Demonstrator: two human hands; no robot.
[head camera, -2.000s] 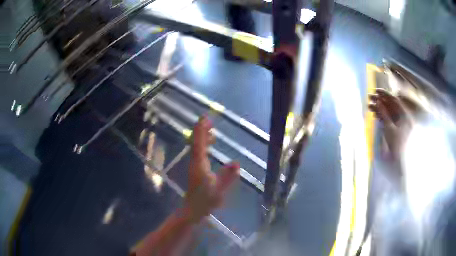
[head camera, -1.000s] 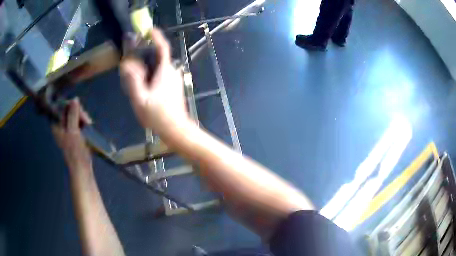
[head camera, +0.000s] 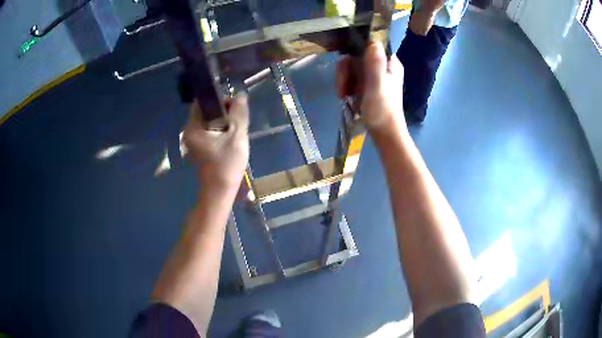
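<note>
A tall metal rack cart (head camera: 300, 169) stands in front of me, its ladder-like base (head camera: 300, 267) on small casters near the floor. My left hand (head camera: 218, 135) is closed around the left dark upright (head camera: 197, 63). My right hand (head camera: 373, 89) is closed around the right upright, whose gripped part is mostly hidden by the fingers. Thin shiny prongs (head camera: 148, 68) stick out to the left of the rack. Yellow tape marks show on the frame. The top of the rack is cut off by the picture's edge.
A person in dark trousers (head camera: 419, 69) stands just beyond the rack's right side. A slatted stack, perhaps pallets (head camera: 544, 327), lies at the lower right beside a yellow floor line (head camera: 518, 307). Another yellow line (head camera: 43, 92) runs at the upper left. A pale wall is at right.
Both hands now grip the two uprights; my left hand has moved right and up. The rack appears squarer in front of me, and the person appears closer to its right side.
</note>
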